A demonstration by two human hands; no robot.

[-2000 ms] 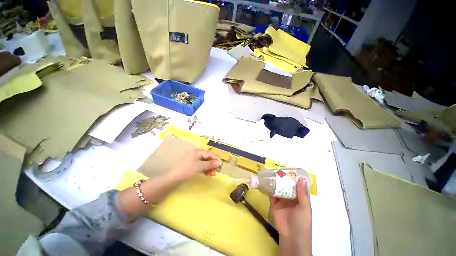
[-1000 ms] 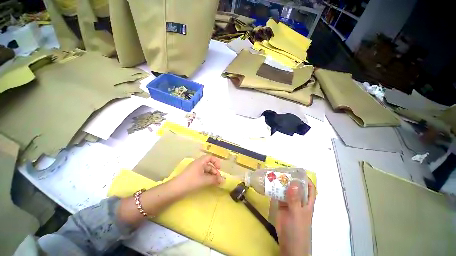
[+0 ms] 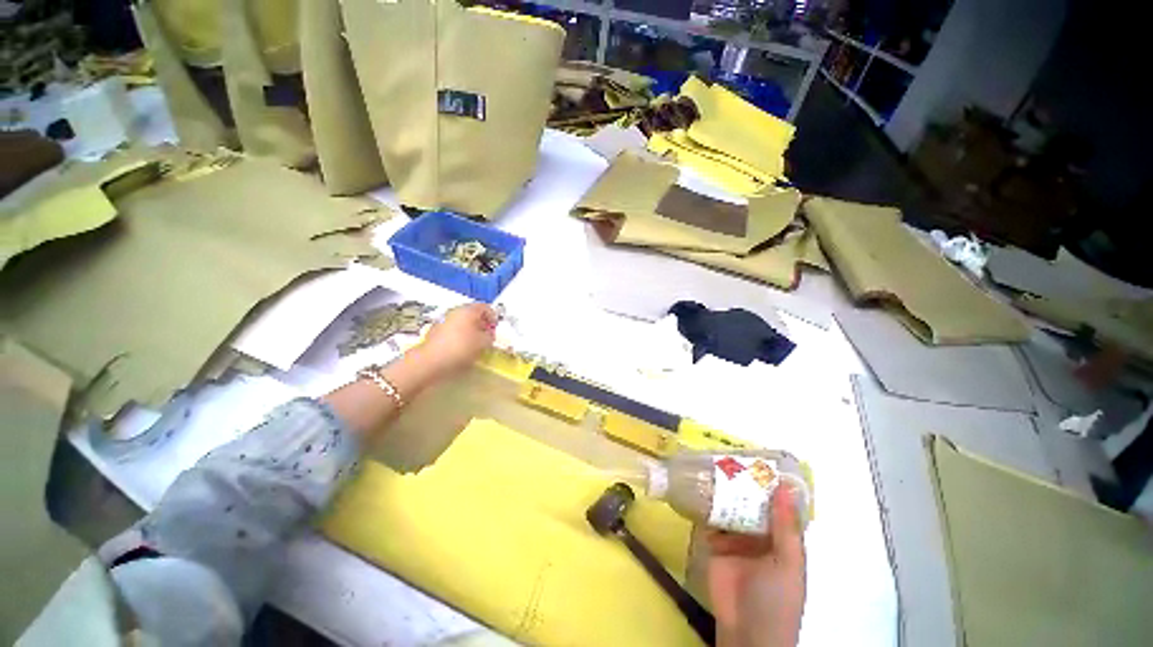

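Note:
The khaki panel with bright yellow lining lies on the bench in front of me. My right hand holds the clear bottle on its side, nozzle pointing left above the panel. My left hand is just beyond the panel, at the left end of the yellow ruler with the black band; its fingertips are close together, and whether they hold a small piece cannot be told. The hammer rests on the panel below the nozzle. Small khaki tabs lie on paper left of my left hand.
A blue bin with small pieces stands beyond my left hand. Upright bag shells stand behind it. A black cloth lies beyond the ruler. Cut panels cover the left; folded khaki pieces and grey boards lie right.
My left hand has moved away from the nozzle, forward and left past the ruler's left end. My right hand still holds the bottle, slightly lower in the picture. The hammer stays on the panel.

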